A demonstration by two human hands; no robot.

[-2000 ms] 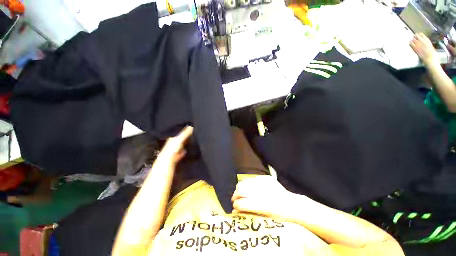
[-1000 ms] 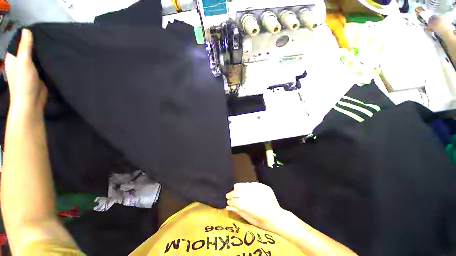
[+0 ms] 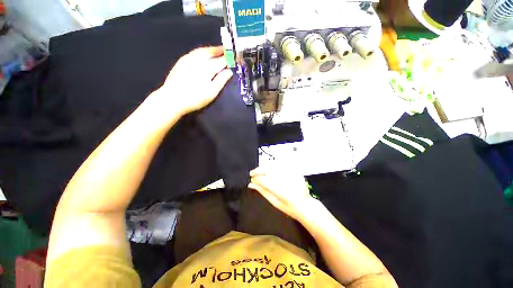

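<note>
A large black garment panel (image 3: 112, 95) lies spread left of the overlock machine (image 3: 326, 73) and hangs over the table's front edge. My left hand (image 3: 197, 79) lies on the panel close to the needle area (image 3: 264, 104), fingers pointing toward it; whether it pinches the cloth cannot be told. My right hand (image 3: 278, 190) holds the panel's right edge near the table's front edge, below the needle area. The fingertips of my right hand are partly hidden at the cloth.
Black pieces with whitish stripes (image 3: 405, 140) lie at the right. Neon-green fabric (image 3: 413, 84) is behind them. A black thread cone (image 3: 444, 11) stands at the upper right. Grey-white scrap cloth (image 3: 153, 224) is below the table edge at left.
My left hand has moved from the far left edge of the cloth to beside the needle area, and the panel now lies flatter. My right hand has moved slightly up with the cloth edge.
</note>
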